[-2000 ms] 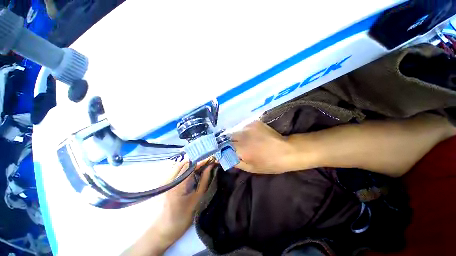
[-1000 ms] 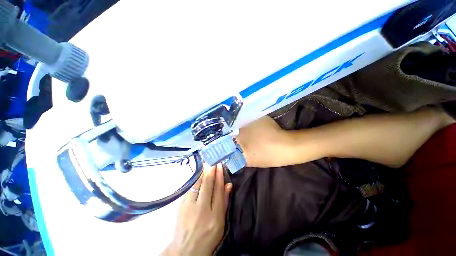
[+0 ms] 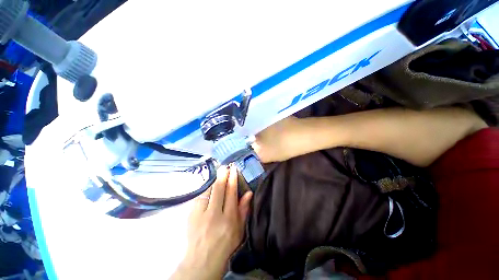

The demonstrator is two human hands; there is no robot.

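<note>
The brown garment's dark lining [image 3: 306, 202] lies bunched in front of the sewing machine head [image 3: 219, 60]. My left hand [image 3: 213, 224] lies palm down at the cloth's left edge. Its fingertips are just below the grey knob [image 3: 230, 147], and its thumb touches the cloth. Whether it grips cloth is unclear. My right hand [image 3: 276, 139] reaches in from the right, over the lining, to the other side of the grey-blue block [image 3: 251, 168]. Its fingers are hidden behind the machine parts. The needle and presser foot are hidden.
The garment's olive-brown shell [image 3: 394, 82] is piled along the machine arm. A curved metal bar [image 3: 158, 201] and threads are left of the knob. A grey post with a ribbed knob [image 3: 76, 61] stands upper left. A pale loop [image 3: 394, 219] lies on dark cloth near my red clothing [image 3: 465, 202].
Over two seconds my left hand has moved right and straightened, its fingers now beside the needle area. My right hand has shifted slightly up in view. The lining has spread a little and the pale loop shows more clearly.
</note>
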